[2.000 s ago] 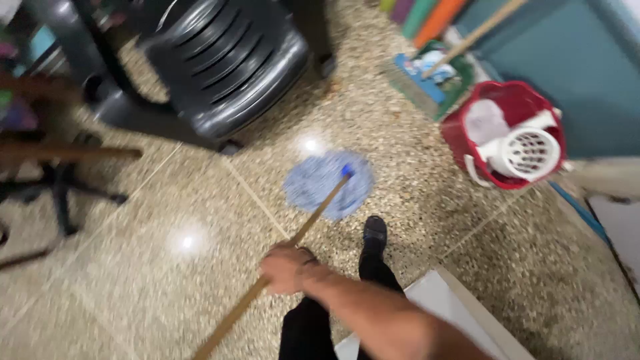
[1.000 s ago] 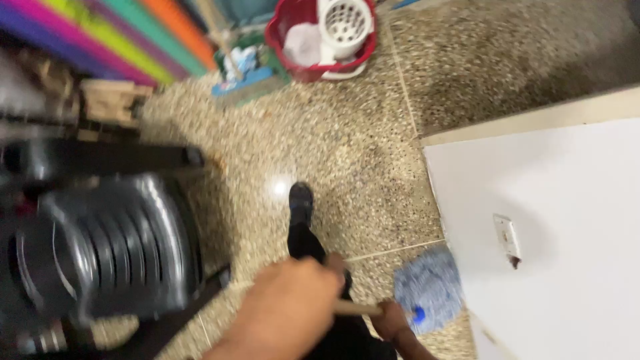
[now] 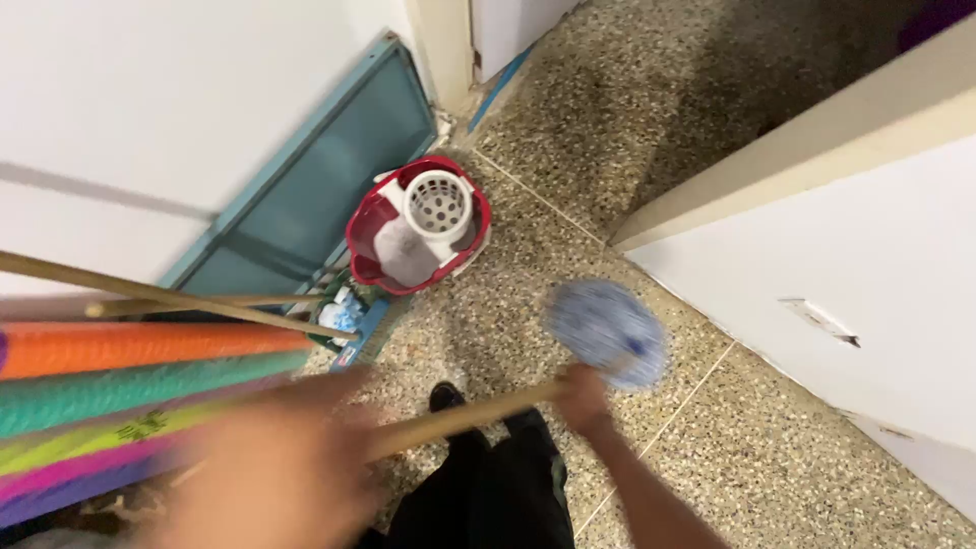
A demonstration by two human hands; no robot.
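Note:
A mop with a blue string head lies on the speckled floor; its wooden handle slants down to the left, over my legs. My right hand grips the lower part of the handle, close above the mop head. Nearer the camera, my left hand, large and blurred, is closed round the handle's upper part. Beyond the hands stands a red bucket with a white perforated wringer and greyish water in it.
Left of the bucket are a blue broom head, wooden poles and a green dustpan holding crumpled litter. Bright rolls lie at left. A teal panel leans on the wall. A white panel borders the floor at right.
Two seconds ago only my right hand showed on the handle; both hands are on it in the later frames. The view has turned, bringing the bucket nearer the middle.

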